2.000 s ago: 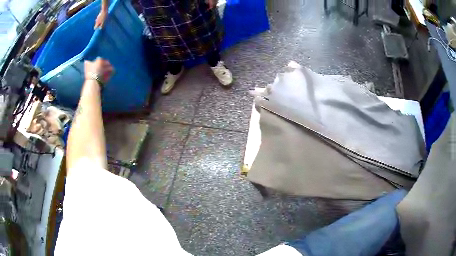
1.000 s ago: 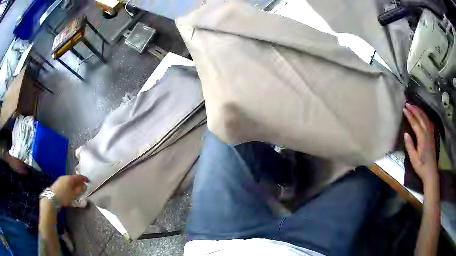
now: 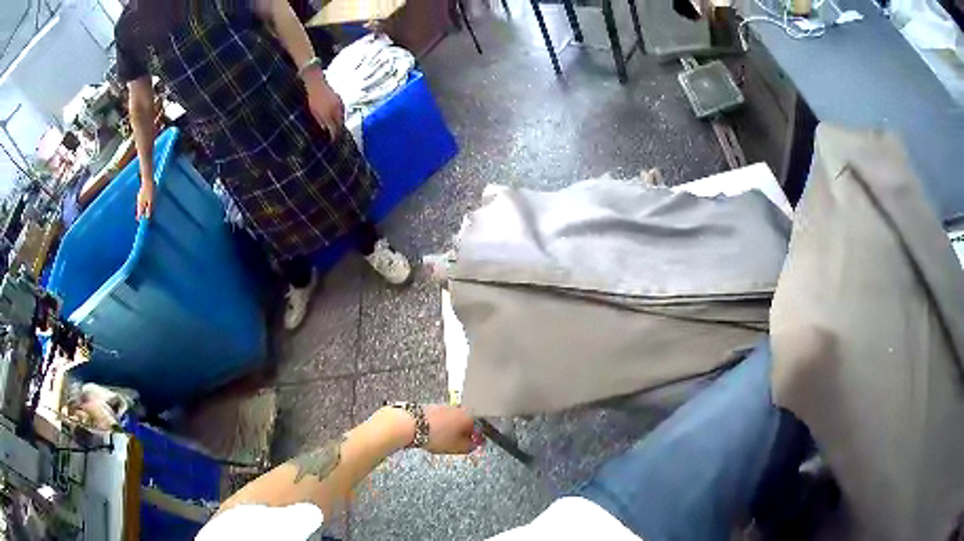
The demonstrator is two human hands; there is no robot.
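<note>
My left hand (image 3: 452,431) is near the front left corner of the low white stand (image 3: 457,349), its fingers curled. A thin dark strip shows beside it; I cannot tell whether it is held or is part of the stand. Grey-taupe panels (image 3: 592,365) lie in a stack on the stand, with dark edge lines across them and the top ones paler and wrinkled. Another grey-taupe panel (image 3: 872,317) hangs over my lap at the right. My right hand is out of the picture.
A person (image 3: 280,137) in a plaid garment stands at the upper left, one hand on a large blue bin (image 3: 159,306). A blue crate (image 3: 407,143) with whitish pieces is behind. Machines line the left edge; a grey table (image 3: 867,85) is upper right.
The view swung towards my lap and machine, then back left. My left hand, at the stack's edge a second ago, is now below its corner. My right hand has left the picture.
</note>
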